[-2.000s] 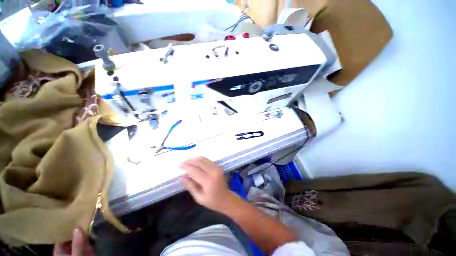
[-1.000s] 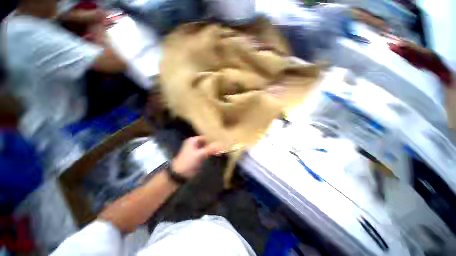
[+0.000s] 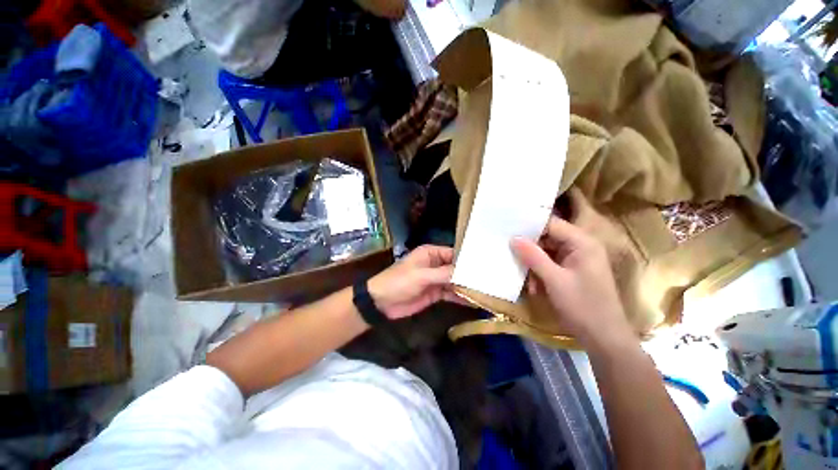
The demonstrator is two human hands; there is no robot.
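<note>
The tan garment (image 3: 616, 161) lies over the table, with a brown-and-white print patch showing. A long curved white card template (image 3: 524, 147) lies along its front edge, its top end curling over. My right hand (image 3: 571, 271) holds the card near its lower end, thumb on the white face. My left hand (image 3: 418, 280) pinches the garment edge at the card's lower left corner. A narrow tan zipper tape (image 3: 501, 328) with a gold line runs below the card, its loose end pointing left.
An open carton (image 3: 276, 147) with plastic bags stands left of my left arm. The sewing machine (image 3: 790, 353) and blue-handled pliers (image 3: 685, 389) are at lower right. A blue stool (image 3: 276, 92), blue crate (image 3: 87, 106) and person (image 3: 243, 27) are beyond.
The view has swung left over the carton. The white card is now on the garment in my right hand, which was out of view one second ago. My left hand stays at the garment edge.
</note>
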